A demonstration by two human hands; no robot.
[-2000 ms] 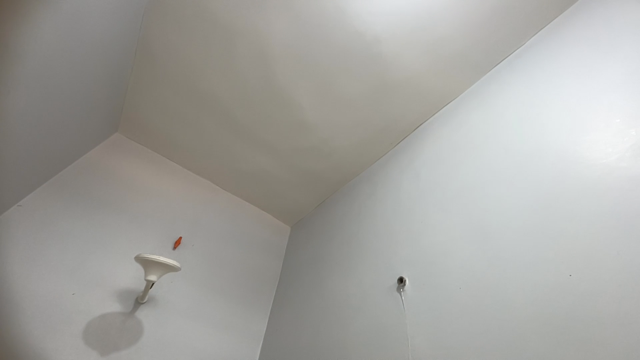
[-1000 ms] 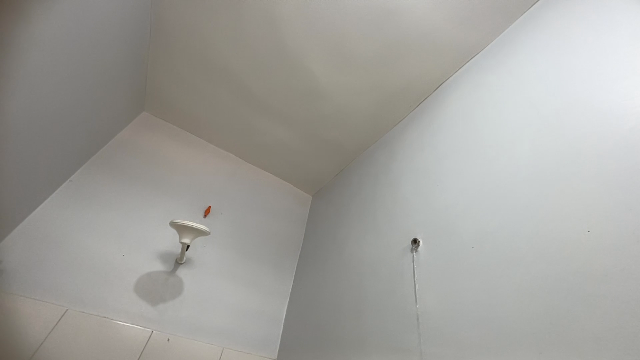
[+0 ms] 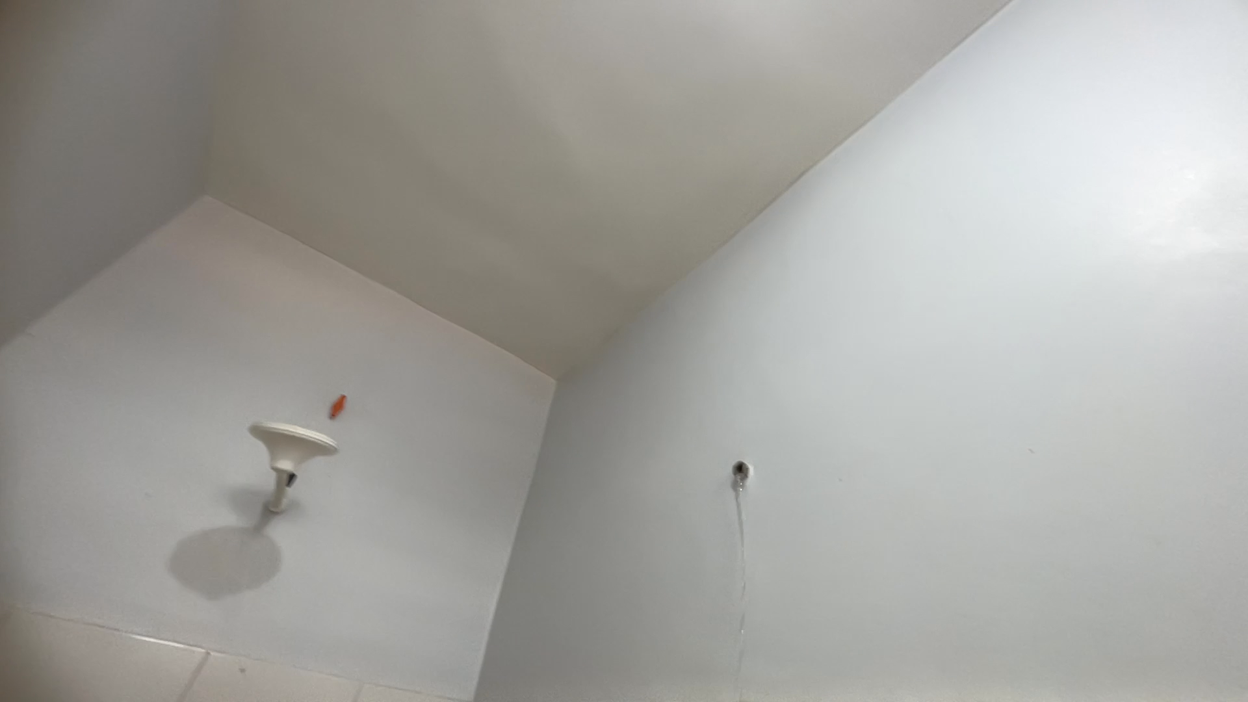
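Neither my left hand nor my right hand is in view. On the left wall, a white lamp with a wide, flat disc top (image 3: 292, 444) stands out on a short stem, and its round shadow falls on the wall below it. A small orange object (image 3: 337, 407) is on the wall just above the lamp; what it is cannot be told. On the right wall there is a small round hole or fitting (image 3: 741, 471) with a thin pale cord (image 3: 742, 565) hanging down from it.
A plain ceiling (image 3: 507, 175) meets the pale left wall (image 3: 409, 468) and the long right wall (image 3: 926, 390) at a corner. Light tiles (image 3: 97, 658) line the lower part of the left wall.
The view has shifted between frames; the wall tiles, out of view two seconds ago, show at the lower left. Nothing else has plainly changed.
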